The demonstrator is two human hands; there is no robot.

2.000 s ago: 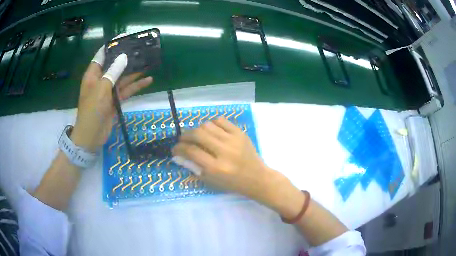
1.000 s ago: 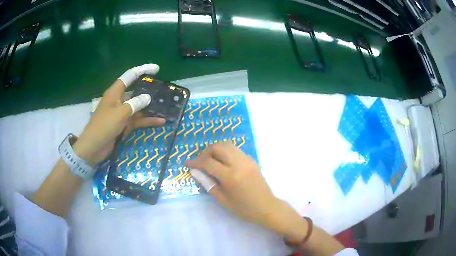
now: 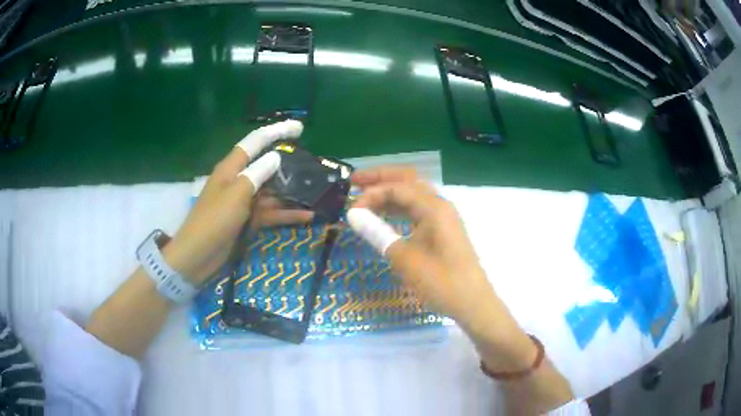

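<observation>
My left hand (image 3: 236, 195), with white finger cots, holds a black phone middle frame (image 3: 313, 180) by its solid top part, tilted above the blue carrier sheet (image 3: 382, 305). Small gold patches show along the frame's top edge. The open window of the frame hangs over the sheet's rows of orange strips. My right hand (image 3: 418, 236), with a white cot on the thumb, has its fingertips at the right edge of the frame's solid part. A small orange bit shows by these fingertips; whether they pinch a flex cable is too blurred to tell.
Several phone frames, one of them here (image 3: 471, 97), lie spaced on the green conveyor (image 3: 374, 106) behind. Plain blue sheets (image 3: 624, 272) lie in a crossed pile at right on the white foam (image 3: 520, 244). A clear film edge (image 3: 426, 166) shows behind the carrier sheet.
My right hand has risen from the carrier sheet to the frame's upper right edge. The held frame appears further right in the view. The conveyor's frames have shifted left.
</observation>
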